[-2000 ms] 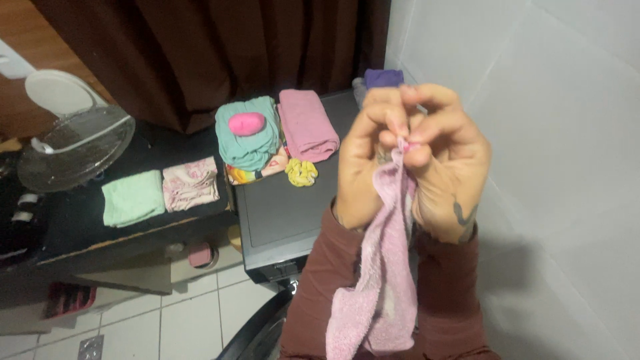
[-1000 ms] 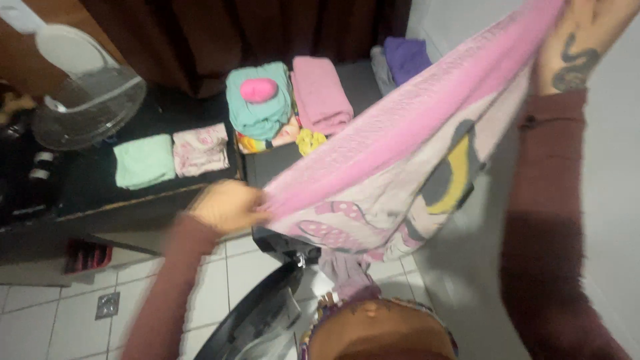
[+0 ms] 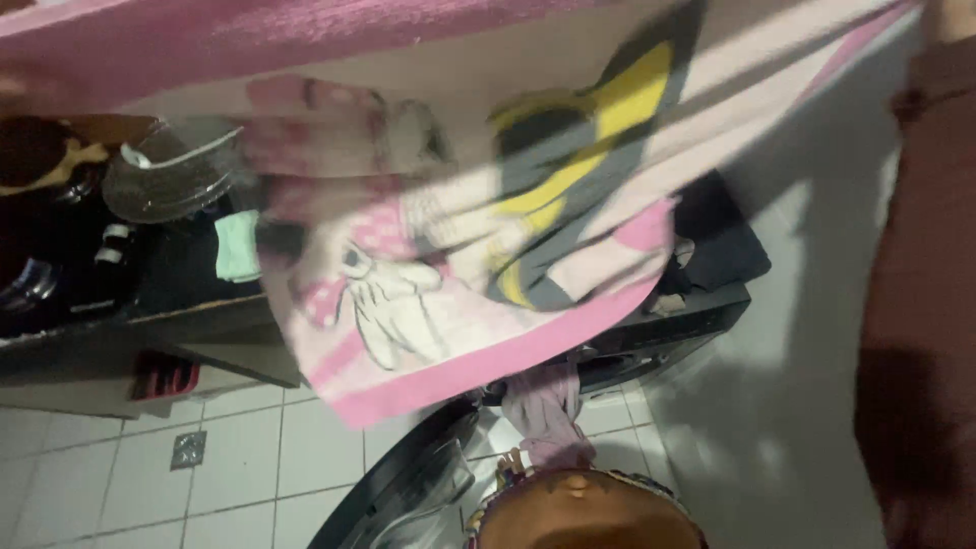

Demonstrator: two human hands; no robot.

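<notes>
A large pink-bordered towel (image 3: 473, 335) with a printed cartoon figure in white, grey and yellow is spread in the air across the view, blurred by motion. Its upper right corner runs up to my right hand (image 3: 949, 19), of which only a part shows at the top right edge; the fingers are cut off. A blurred skin-toned patch at the left edge appears to be my left hand (image 3: 15, 84), at the towel's upper left side. The towel hides the stacked cloths behind it.
A folded mint cloth (image 3: 238, 246) and a clear lid (image 3: 171, 179) lie on the black counter (image 3: 175, 267). Below stands an open round machine door (image 3: 412, 488), with a mauve cloth (image 3: 545, 412) hanging beside it. Dark folded fabric (image 3: 720, 229) sits near the grey wall (image 3: 762, 381).
Two seconds ago both hands were together on the bunched pink towel. It was opened out between them, and now it spans most of the view, with both hands near the edges.
</notes>
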